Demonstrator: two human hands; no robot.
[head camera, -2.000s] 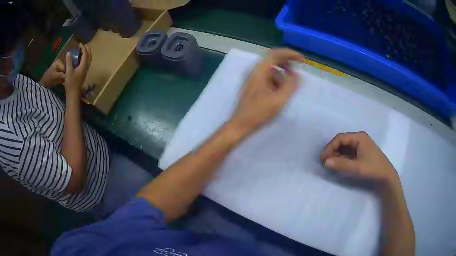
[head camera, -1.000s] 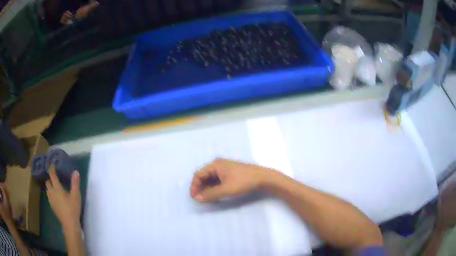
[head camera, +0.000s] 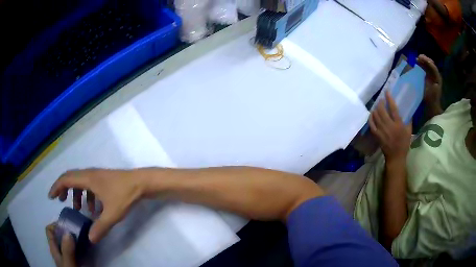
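A dark grey plastic housing (head camera: 74, 225) is at the lower left, over the white foam sheet (head camera: 219, 114). My left hand (head camera: 61, 245), cut off by the bottom edge, holds it with thumb and fingers. My right hand (head camera: 102, 195) is just above and to the right of the housing, fingers spread and curved, with nothing visible in it. The inside of the housing cannot be made out.
A blue parts tray (head camera: 96, 73) with small dark pieces is at the upper left. Clear bags (head camera: 206, 15), stacked cartons (head camera: 284, 23) and yellow rubber bands (head camera: 270, 52) are at the top. A neighbour (head camera: 391, 125) at right handles a light blue carton. A yellow strip (head camera: 37, 159) lies at left.
The view has swung to the right. My left hand has gone from reaching to the housings at left to holding one over the sheet. My right hand has opened beside it.
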